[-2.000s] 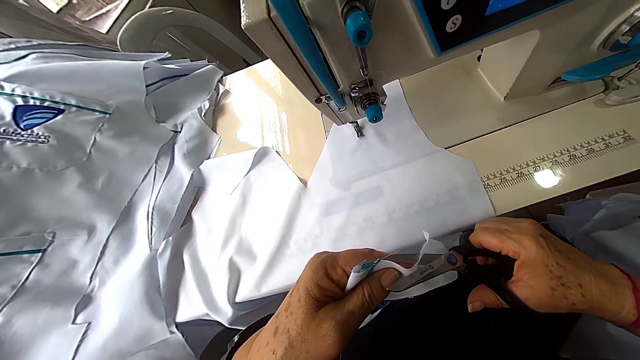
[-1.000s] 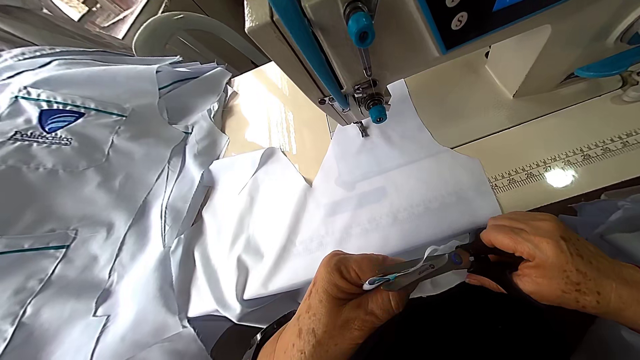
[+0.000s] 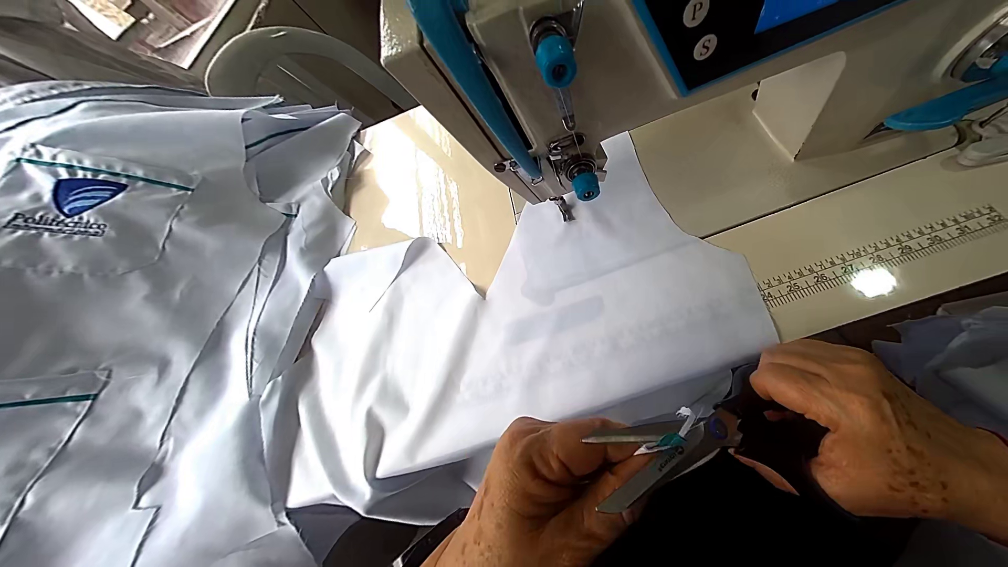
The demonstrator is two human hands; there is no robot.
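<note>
My right hand grips the dark handles of a pair of scissors, whose metal blades are spread apart and point left. Between the blades lies a narrow white fabric edge with a green strip. The fingers of my left hand pinch this fabric beside the blades. Just beyond the hands, a white fabric piece spreads over the sewing machine bed and passes under the presser foot. Part of the scissor handles is hidden in the right hand and against dark clothing.
A sewing machine with blue parts stands above the fabric. Stacked white garment pieces with a pocket and embroidered emblem cover the left side. A printed ruler runs along the table at right, above more pale fabric. A chair stands behind.
The scissor blades, closer together one second ago, are now spread wide around the fabric edge. My left hand still pinches the fabric.
</note>
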